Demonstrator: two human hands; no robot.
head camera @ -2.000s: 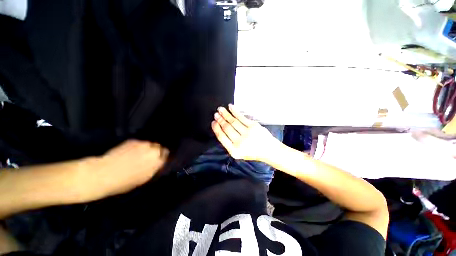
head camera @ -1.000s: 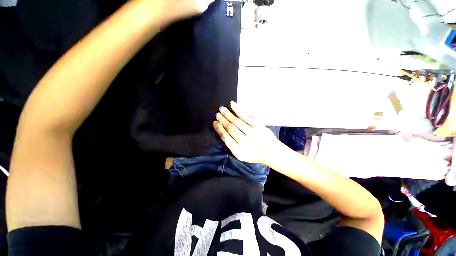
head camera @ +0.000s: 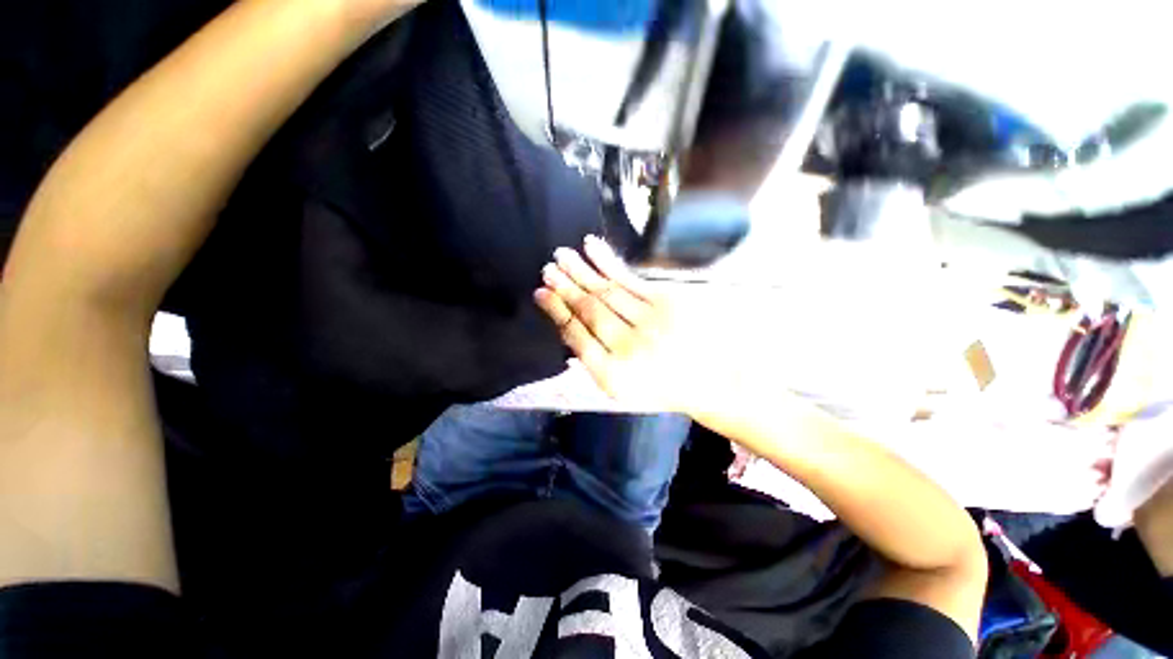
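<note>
A large black garment (head camera: 425,245) lies from my lap up to the sewing machine (head camera: 579,77), its right edge near the needle area (head camera: 624,180). My right hand (head camera: 611,322) lies flat, palm down, on the garment's right edge and the white table (head camera: 836,335). Its fingers are slightly apart and grip nothing that I can see. My left arm reaches up and forward over the garment. My left hand is cut off by the top edge.
Scissors with dark red handles (head camera: 1090,364) lie on the table at right, with a tan scrap (head camera: 980,364) beside them. Another person's hand (head camera: 1138,470) shows at the right edge. Red and blue items lie lower right.
The view has tilted up, so the machine head now shows. The other person's hand now shows more fully at right. My left arm has reached forward since two seconds ago; my right hand remains at the garment's edge.
</note>
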